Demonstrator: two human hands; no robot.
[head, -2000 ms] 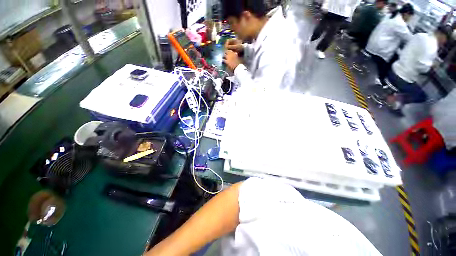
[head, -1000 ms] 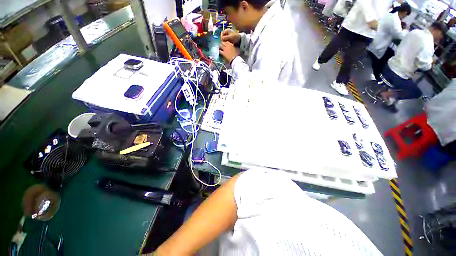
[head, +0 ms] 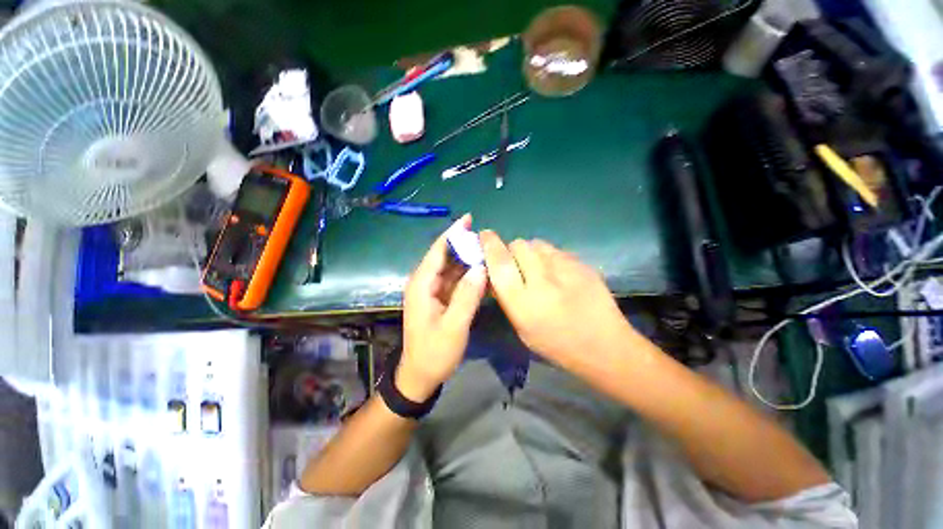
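Observation:
A small white piece with a blue edge (head: 465, 246), by its look a smartwatch unit, is held just past the bench's front edge. My left hand (head: 439, 310), with a black wristband, holds it between thumb and fingers. My right hand (head: 553, 294) is against its right side, fingers bent over it; whether these fingers grip it is hard to tell. The unit's underside is hidden by the hands.
Blue-handled side cutters (head: 408, 191), crossed tweezers (head: 502, 155), an orange multimeter (head: 256, 238) and a white fan (head: 109, 124) are on the bench. A black electric screwdriver (head: 693, 227) lies right. A blister tray (head: 155, 444) is lower left.
The view has turned from the aisle and stacked trays to the bench in front. Both hands are now in view, with a small unit held between them.

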